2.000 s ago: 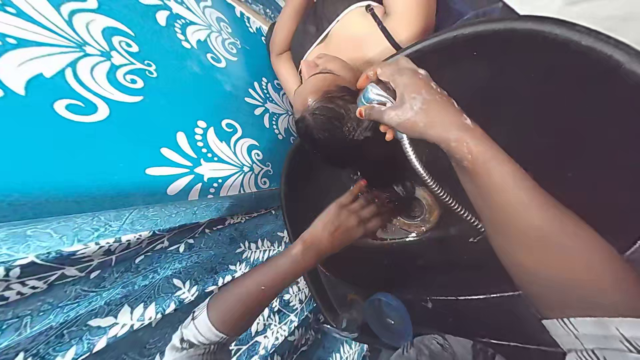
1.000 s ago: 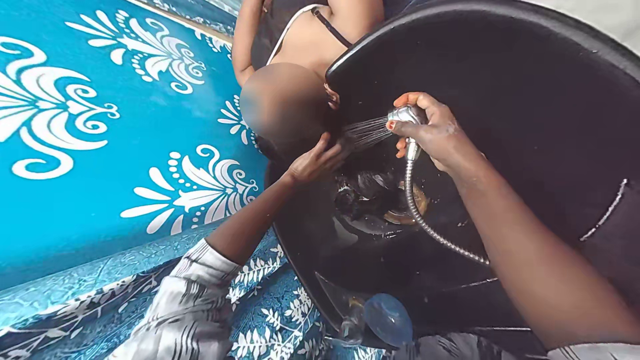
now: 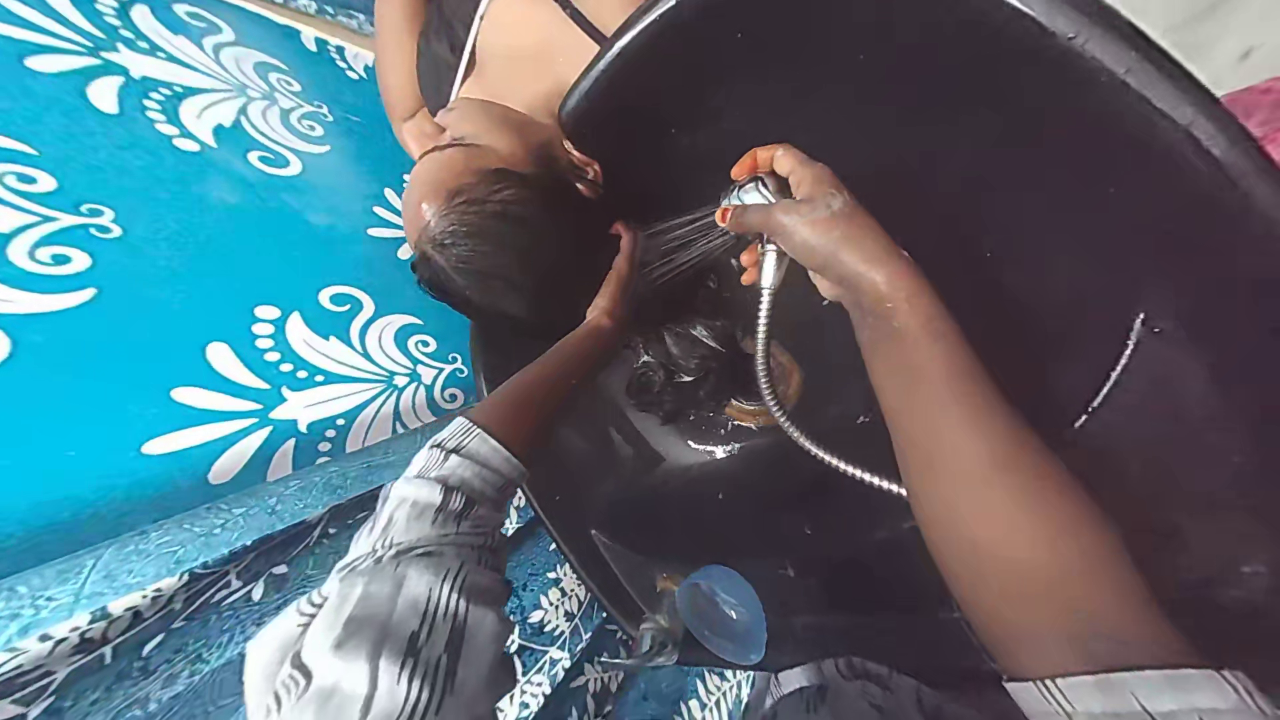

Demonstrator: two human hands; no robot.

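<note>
A person lies with their head at the edge of a black wash basin (image 3: 1000,200), dark wet hair (image 3: 500,240) hanging into it. My right hand (image 3: 800,220) grips a chrome handheld shower head (image 3: 752,195), and water sprays from it leftward onto my left hand (image 3: 618,275). That left hand is raised at the side of the person's head, behind the ear, its palm toward the spray; whether its fingers hold any hair cannot be told. A metal hose (image 3: 768,360) curves down from the shower head and passes behind my right forearm. Wet hair ends (image 3: 680,370) lie by the drain (image 3: 770,390).
A translucent blue bowl (image 3: 722,614) sits at the basin's near edge, beside a clear plastic item (image 3: 655,630). Blue patterned fabric (image 3: 250,400) with white motifs covers the left side. The basin's thick rim (image 3: 1130,80) curves round at the upper right.
The shower head has moved away from the top of the person's hair. My left hand has risen from near the drain to the side of the head. The spray is plain now, as one second ago.
</note>
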